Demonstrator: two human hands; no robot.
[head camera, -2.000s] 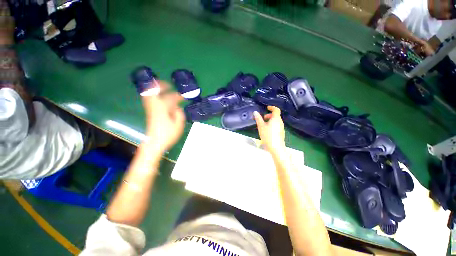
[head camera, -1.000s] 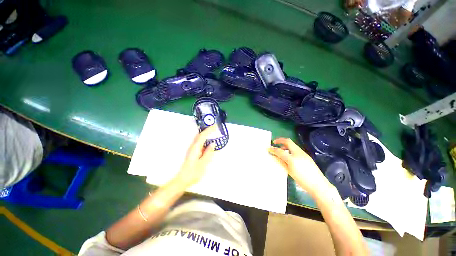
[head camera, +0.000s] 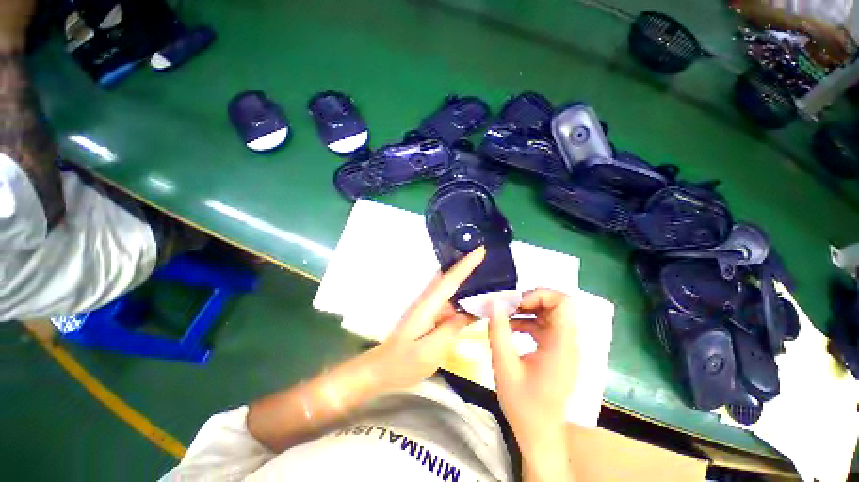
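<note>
My left hand (head camera: 435, 325) holds a dark plastic housing (head camera: 468, 229), with a finger along its face, above the white sticker sheets (head camera: 363, 252). My right hand (head camera: 537, 353) holds a small white sticker (head camera: 492, 302) at the fingertips, at the housing's near end. Whether the sticker is fully against the housing cannot be told. Two housings with white rounded ends, one at the left (head camera: 259, 120) and one beside it (head camera: 339, 121), lie on the green bench.
Unlabelled dark housings (head camera: 683, 218) are heaped from centre to right. More white sheets (head camera: 801, 414) lie at far right. Black mesh baskets (head camera: 663, 42) stand along the far side. A neighbour's arm (head camera: 33, 141) and a blue stool (head camera: 193, 306) are at left. A brown carton (head camera: 631, 457) is below.
The housing in my left hand has turned over from its ribbed inside to its smoother face. My right hand has come in from the sheet's right edge with a white sticker. The view has shifted.
</note>
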